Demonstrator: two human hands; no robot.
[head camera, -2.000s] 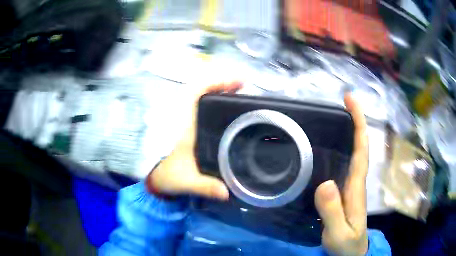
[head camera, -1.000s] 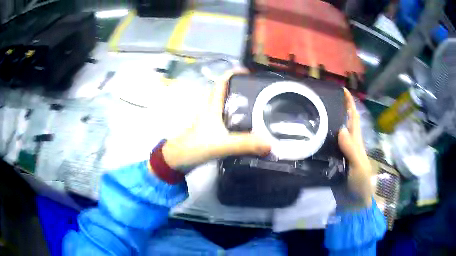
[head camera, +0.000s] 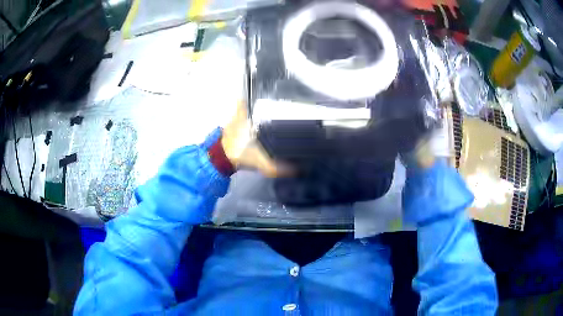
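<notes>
A black projector unit (head camera: 333, 142) is in front of me over the bench, blurred by motion. A silver-white trim ring (head camera: 381, 74) sits around its round lens opening, on the face toward the top of the view. My left hand (head camera: 250, 151) holds the unit's left side, its fingers blurred at the lower left edge. My right hand (head camera: 426, 151) is at the unit's right side, mostly hidden and blurred, so its grip cannot be made out.
A sticker sheet (head camera: 487, 160) lies at the right, below a yellow spray can (head camera: 513, 58) and crinkled plastic bags (head camera: 470, 86). Black units (head camera: 58, 68) with cables stand at the left. A red-orange board (head camera: 435, 7) is at the back.
The unit was held face toward me, then tilted back. It is now farther from my body, with more of its lower side showing. The view has shifted and shows my smock front.
</notes>
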